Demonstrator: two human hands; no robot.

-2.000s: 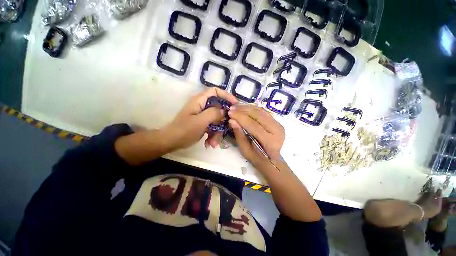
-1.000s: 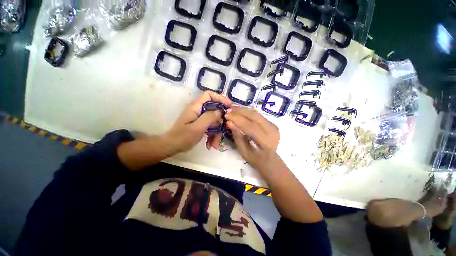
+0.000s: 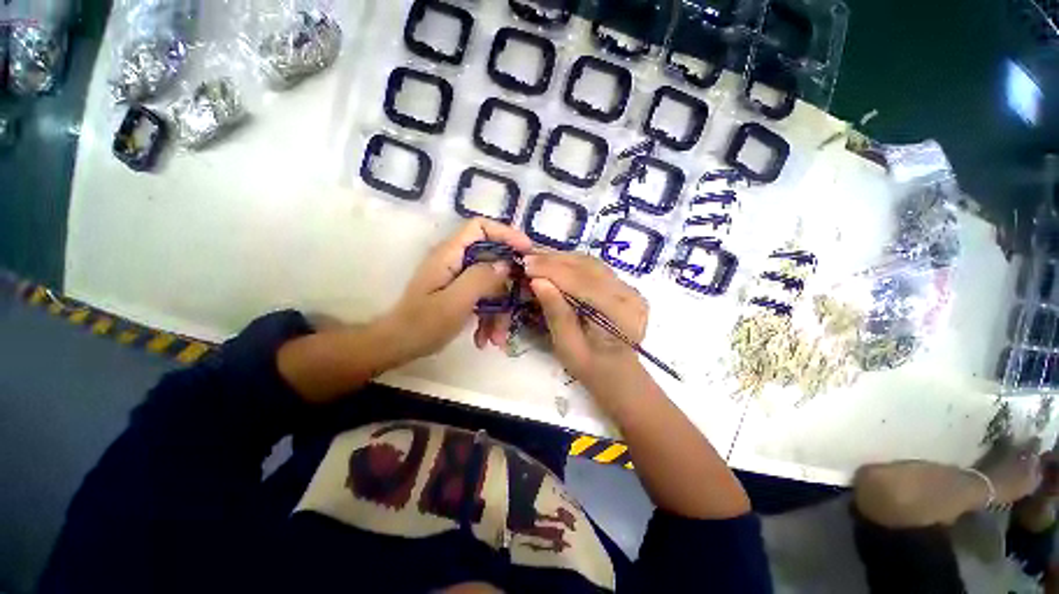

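My left hand holds a black square frame near the bench's front edge; fingers cover much of it. My right hand touches the frame's right side with its fingertips and holds a thin dark pen-like tool, whose shaft points down to the right. Its working tip is hidden. What the right fingertips pinch is too small to tell. Small dark and reddish pieces lie under the hands, partly hidden. Beyond, a clear blister tray holds rows of black frames.
Toothed black strips lie on the tray's right part, with more strips beside it. A pale parts pile and crumpled clear bags lie right. Silvery bags and a single frame lie upper left. Another person's arm shows lower right.
The tool's shaft, hard to see one second ago, now sticks out from my right hand. Both hands stay at the frame. The view has shifted slightly, moving the tray a little lower in the picture.
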